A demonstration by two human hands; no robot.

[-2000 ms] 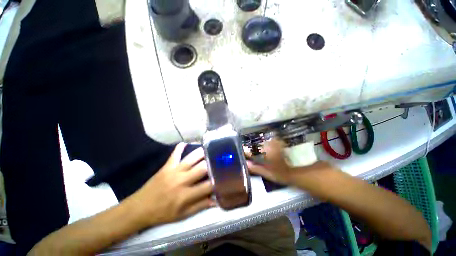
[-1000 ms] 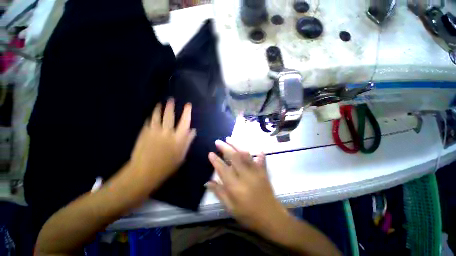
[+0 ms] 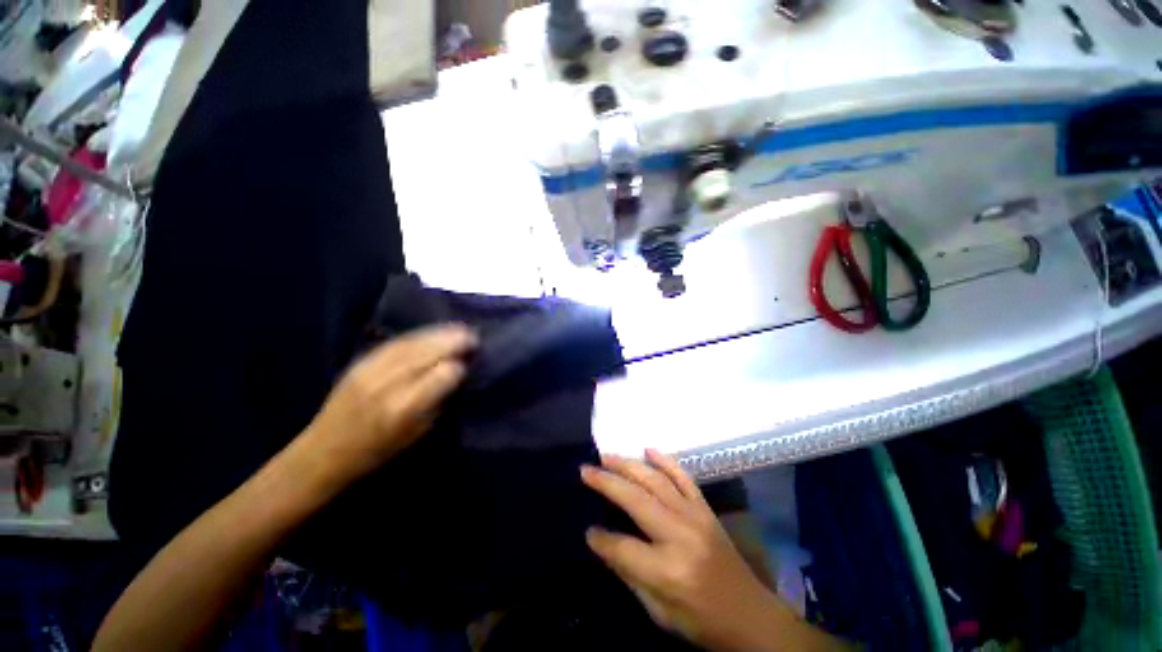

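A large black garment panel lies left of the needle and hangs over the table's front edge. A smaller dark cloth piece lies folded on it, its right end near the lit needle area. My left hand pinches the left part of this small piece, fingers together. My right hand is at the table's front edge, fingers apart, fingertips beside the dark cloth's right border; whether it touches the cloth is unclear. The white sewing machine stands behind, its presser foot hard to make out.
Scissors with red and green handles lie under the machine arm. A green mesh basket with dark pieces is below the table at right. Another machine and clutter are at far left. The white table's edge curves across the front.
The small dark piece has turned and now lies crosswise, folded on the panel. The panel now hangs over the front edge. My right hand has moved right and down. The view has shifted, showing more machine front.
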